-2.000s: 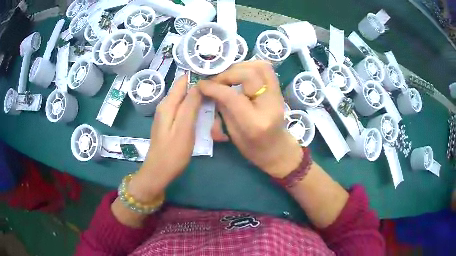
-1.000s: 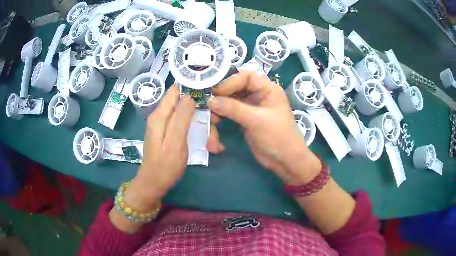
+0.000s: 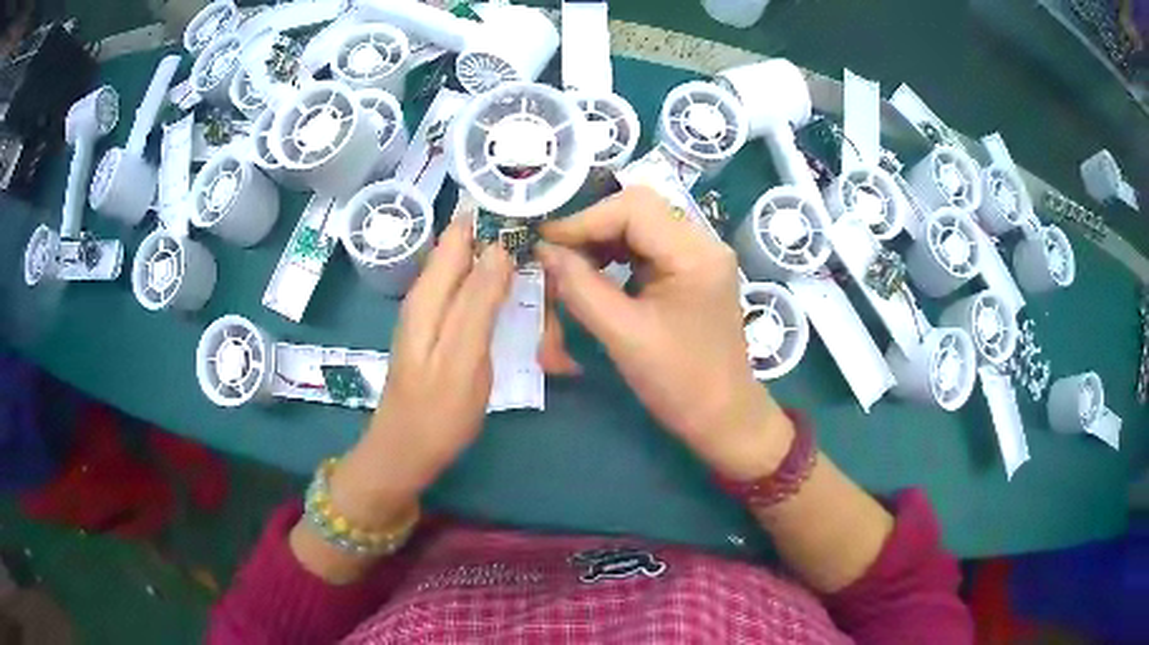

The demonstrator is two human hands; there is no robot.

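Observation:
A white fan housing [image 3: 519,149] with a spoked round head stands upright in front of me, its flat open handle pointing towards me. A small green circuit board [image 3: 510,237] sits at the top of the handle, just below the head. My left hand [image 3: 444,340] holds the handle from the left, its fingertips at the board's left edge. My right hand [image 3: 662,309] is on the right, thumb and index finger pinched at the board's right edge. The fingertips hide part of the board; whether wires are pinched cannot be told.
Another open fan unit [image 3: 233,362] lies at the left with a green board in its handle. Many white fan units surround my hands. Small metallic parts [image 3: 1031,359] lie at the right. A dark green conveyor with a pale edge strip [image 3: 806,86] curves behind.
The held fan first came slightly down towards me, showing more of the board, then shifted slightly. My right fingers moved to the board's right edge. Units on the conveyor moved along.

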